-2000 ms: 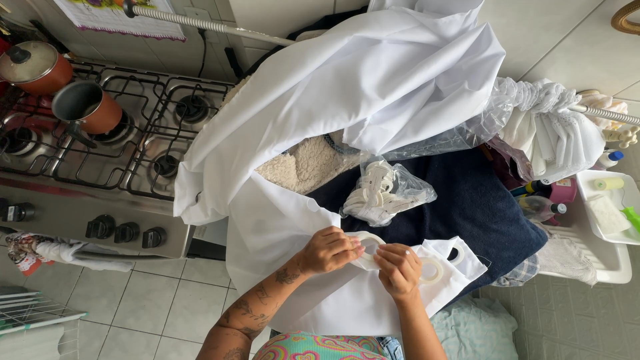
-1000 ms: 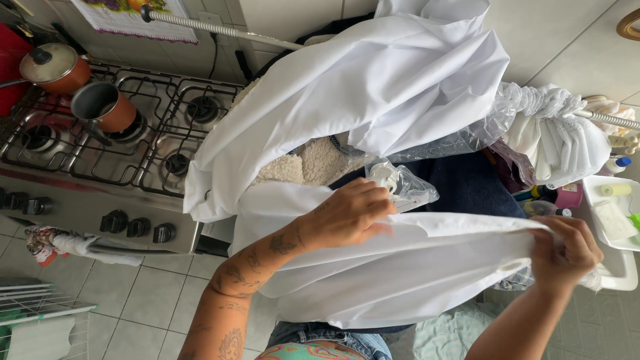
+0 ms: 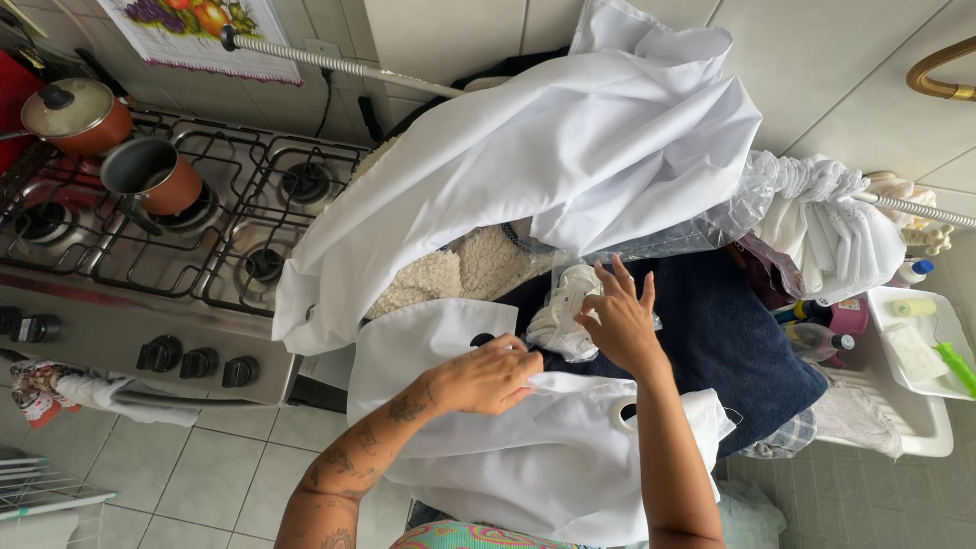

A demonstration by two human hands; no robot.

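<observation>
A large white fabric [image 3: 518,450], with an eyelet ring [image 3: 627,414] in its edge, lies across my lap. My left hand [image 3: 488,374] pinches its upper edge near a round hole. My right hand [image 3: 621,316] is over a clear plastic bag of white rings [image 3: 566,316], with some fingers spread; whether it holds a ring cannot be told. The bag rests on a dark blue cloth [image 3: 709,343]. More white fabric [image 3: 534,152] is draped over a rod above, beside a cream fleecy cloth [image 3: 450,274].
A gas stove [image 3: 137,320] with a lidded pot [image 3: 76,118] and an open saucepan [image 3: 152,179] stands at left. A ribbed rod [image 3: 343,65] runs behind the fabric. At right are gathered white cloth [image 3: 831,236], bottles and a white tray [image 3: 884,305].
My right hand has left the fabric edge at the right and moved left to the bag of rings. My left hand has moved down to the fabric's edge.
</observation>
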